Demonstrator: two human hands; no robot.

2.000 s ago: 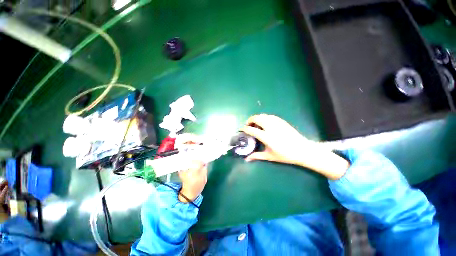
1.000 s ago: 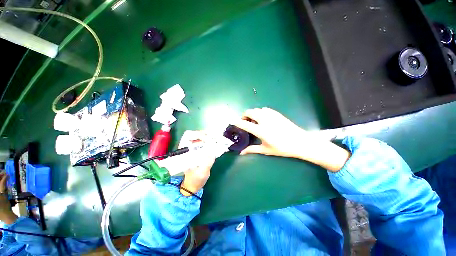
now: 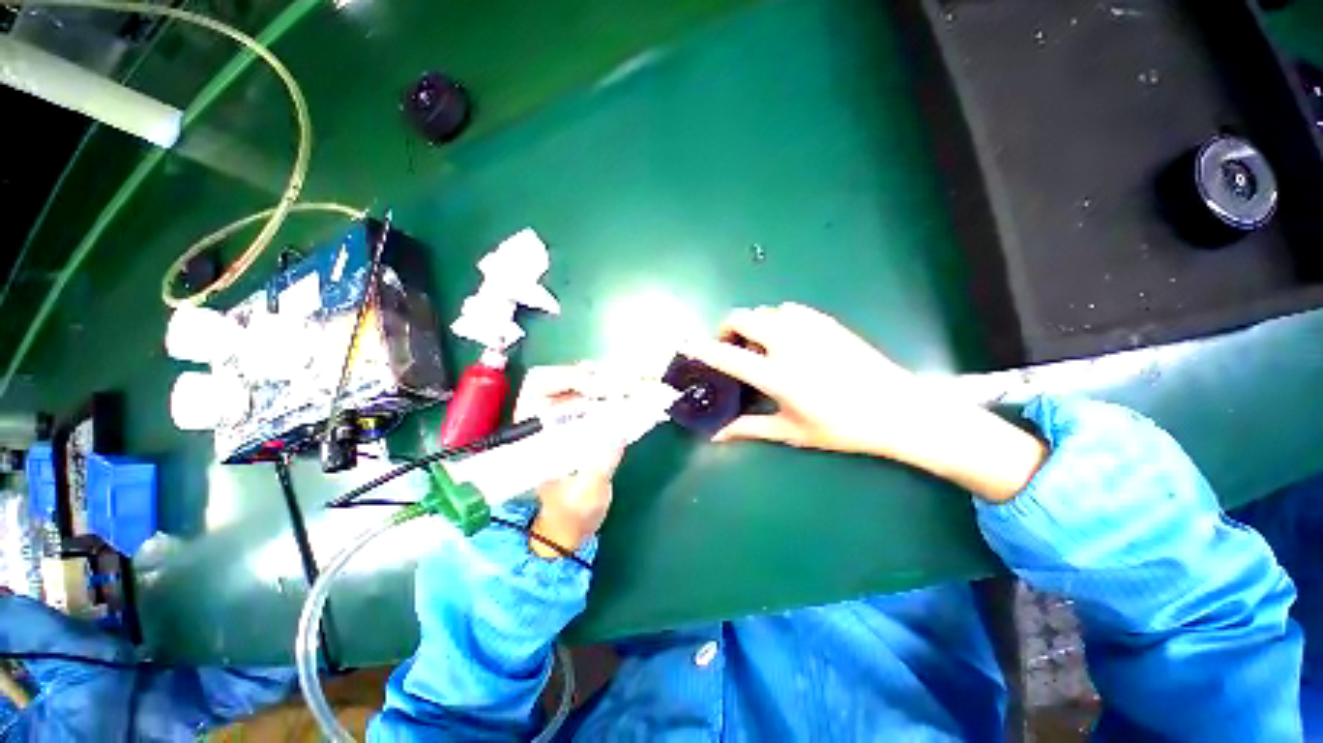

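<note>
My right hand (image 3: 820,380) holds a round black part (image 3: 704,398) on the green bench, thumb and fingers on its right side. My left hand (image 3: 570,472) holds the white glue syringe (image 3: 501,468) like a pen, its tip at the black part's face; glare blurs the exact contact. The syringe has a green end cap (image 3: 460,499) with a clear hose (image 3: 311,627) looping down. A red squeeze bottle (image 3: 475,402) lies just beyond my left hand, its nozzle at crumpled white tissue (image 3: 508,285).
A label-covered dispenser (image 3: 337,349) stands at left with a yellowish air line (image 3: 302,138). A black tray (image 3: 1001,312) at right holds a round part (image 3: 1235,183). Another black part (image 3: 435,108) sits at the back. Blue bin (image 3: 122,502) and a person's blue sleeve (image 3: 66,668) are far left.
The black part's face, silvery two seconds ago, now looks dark, with the syringe tip still at it. The hands stay nearly in place. The view has shifted slightly.
</note>
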